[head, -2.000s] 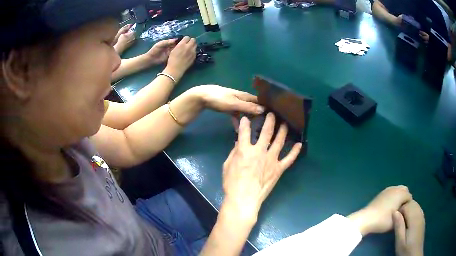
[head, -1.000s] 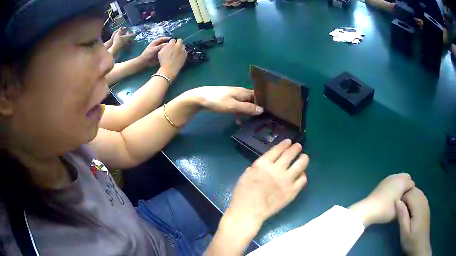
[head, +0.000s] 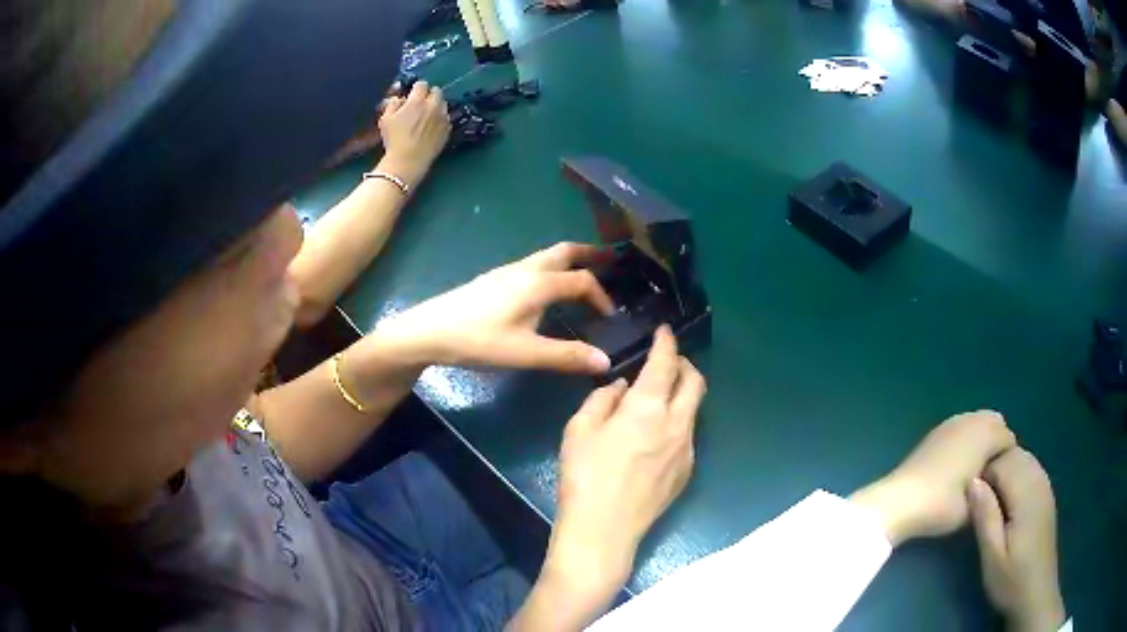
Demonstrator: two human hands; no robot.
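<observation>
My left hand [head: 949, 475] and my right hand [head: 1023, 531] are clasped together at the lower right, fingers folded in and no object visible in them. The open black retail box [head: 637, 204] lies left of them, its hinged flap tilted over the dark inside. A neighbour's two hands are on this box, one with fingers at the inside, the other at the near edge. A black insert tray [head: 850, 212] with a shaped cut-out on top sits apart from my hands, further back on the table.
The green tabletop [head: 791, 370] bears white cards [head: 844, 75], a dark cable heap [head: 476, 114] by another person's hand, and a dark pile [head: 1104, 364] at the right edge. Tall black boxes [head: 1057, 111] stand at the far right. The neighbour's capped head fills the upper left.
The neighbour's head has leaned forward into view. The box flap has tilted down, and the neighbour's far hand has moved over the box opening. My hands have stayed clasped.
</observation>
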